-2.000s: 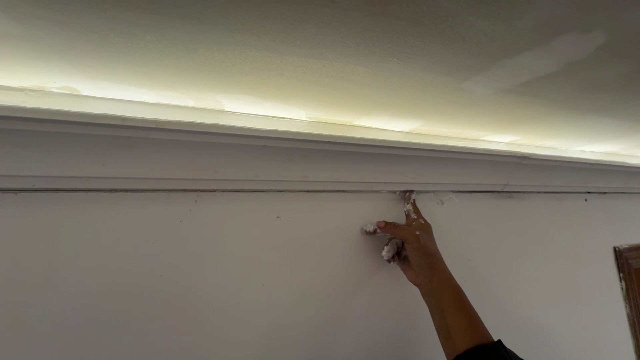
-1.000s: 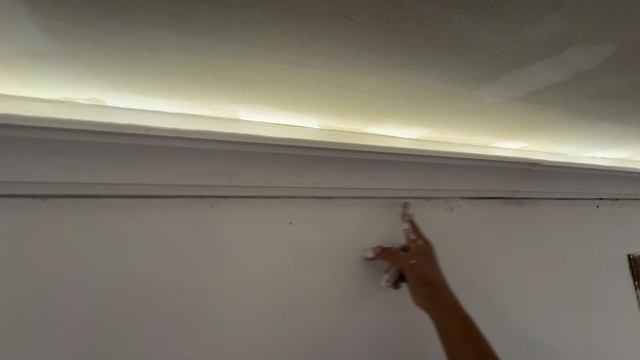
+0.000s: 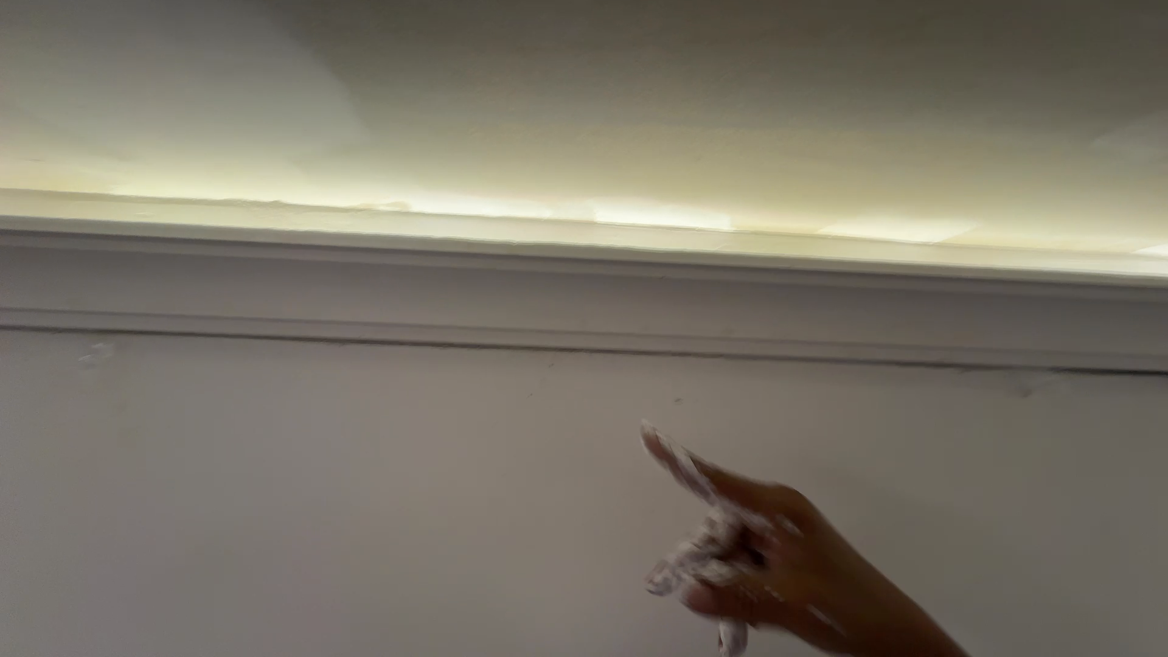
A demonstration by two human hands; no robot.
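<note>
My right hand (image 3: pixel 776 557) reaches in from the lower right, blurred by motion. Its index finger points up and to the left, and the other fingers are partly bent and spread. White paste coats several fingers and spots the hand; no tool shows in it. The index fingertip is below the dark joint line (image 3: pixel 511 348) between the white wall (image 3: pixel 365 493) and the cornice moulding (image 3: pixel 547 297), apart from that line. My left hand is out of view.
Above the cornice, a lit cove ledge (image 3: pixel 456 228) runs along the ceiling (image 3: pixel 639 100). A pale smear (image 3: pixel 96 354) marks the wall at the left. Near the joint at the right is a small rough patch (image 3: pixel 1022 381).
My right hand has moved down from the joint, where its index fingertip was two seconds ago, and now tilts left. The view has shifted left.
</note>
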